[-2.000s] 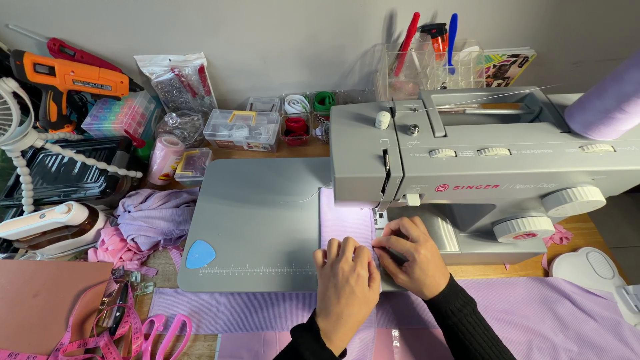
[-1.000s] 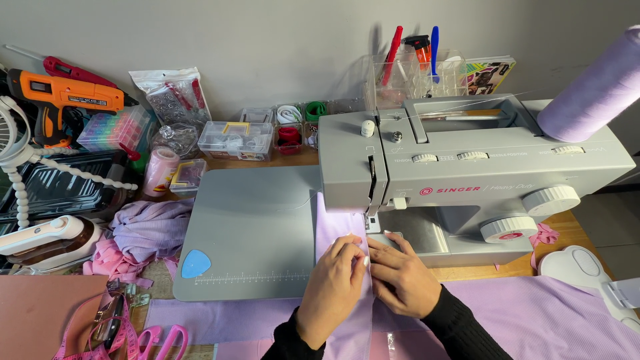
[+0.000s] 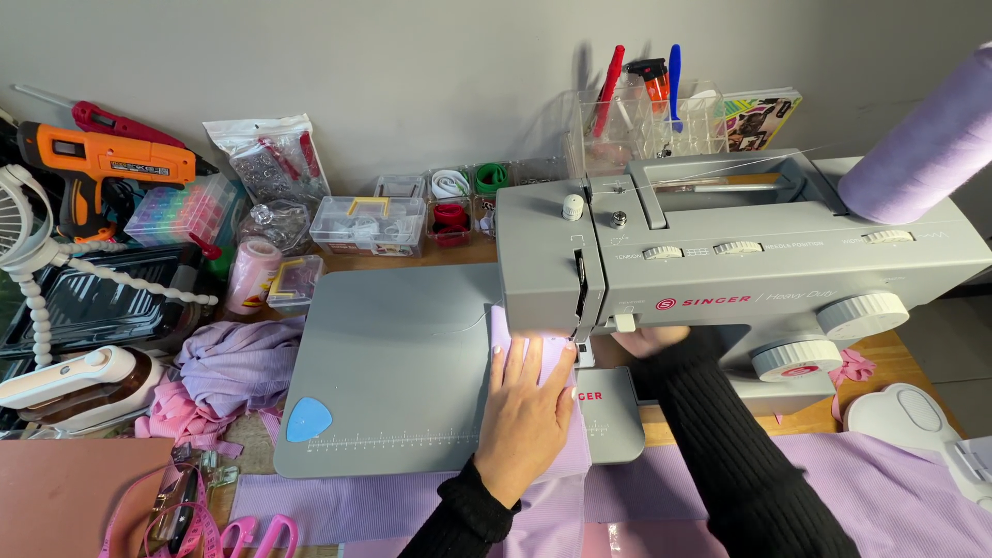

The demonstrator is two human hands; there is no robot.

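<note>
My left hand (image 3: 527, 418) lies flat, fingers spread, on a strip of lilac ribbed fabric (image 3: 570, 457) that runs under the head of the grey Singer sewing machine (image 3: 744, 263). The fingertips are just in front of the presser foot area, which the machine head mostly hides. My right hand (image 3: 651, 339) reaches behind the needle area, under the machine's arm; its fingers are largely hidden, so its grip cannot be made out. The grey extension table (image 3: 387, 372) surrounds the sewing area on the left. A large cone of lilac thread (image 3: 918, 147) stands at the right.
A blue tailor's chalk (image 3: 309, 420) lies on the extension table. Pink scissors (image 3: 260, 535), a pink tape measure (image 3: 205, 531), a mini iron (image 3: 77, 387) and scrap fabric (image 3: 236, 360) are at left. Behind stand plastic boxes (image 3: 368, 225), a hot glue gun (image 3: 108, 163) and a clear organizer (image 3: 651, 120).
My right hand has moved from the fabric beside my left hand to behind the needle area. The left hand has flattened and spread over the strip.
</note>
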